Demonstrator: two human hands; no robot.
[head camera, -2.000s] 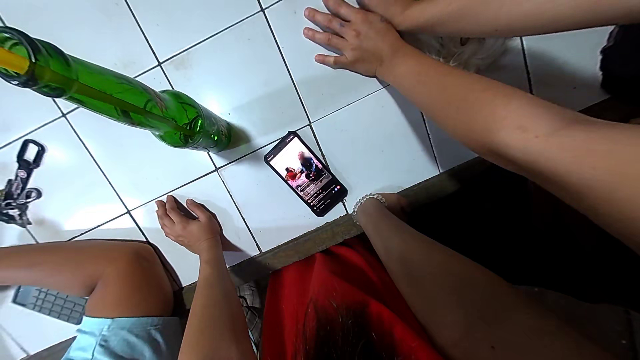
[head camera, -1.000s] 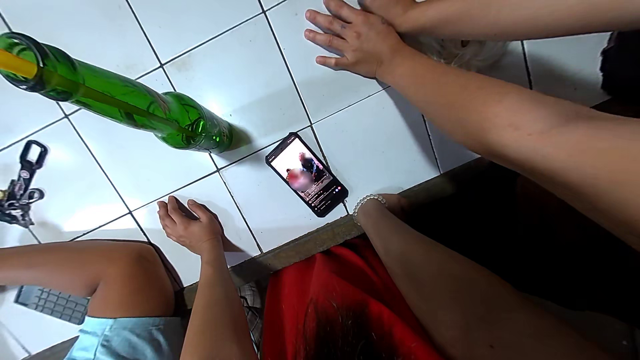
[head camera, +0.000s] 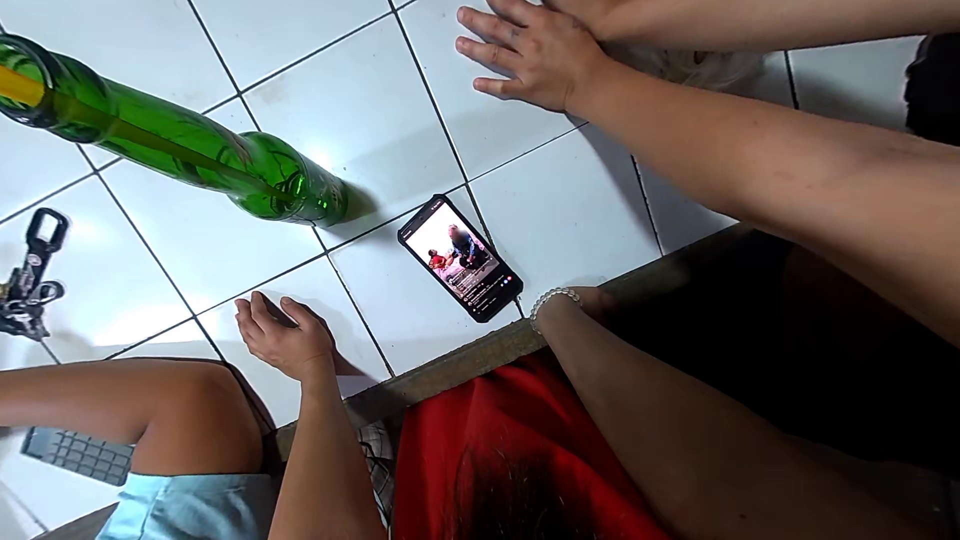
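My left hand (head camera: 289, 341) rests on its side on the white tiled surface, fingers slightly bent and apart, holding nothing visible. My right hand (head camera: 592, 300), with a clear bead bracelet (head camera: 553, 298) at the wrist, lies at the surface's edge; its fingers are mostly hidden. Between my hands, nearer the right, a smartphone (head camera: 461, 259) in a black case lies face up, its screen lit with a picture and writing. Beyond my left hand stands a green glass bottle (head camera: 289, 180) with a yellow straw (head camera: 22, 86) in its mouth.
Another person's hands (head camera: 544, 56) and forearms reach in from the right, one palm down on the tiles, near clear plastic (head camera: 697, 67). At left lie a black clip with a ring (head camera: 34, 277) and a person's bent leg (head camera: 172, 412). A grey gridded object (head camera: 82, 454) shows below it.
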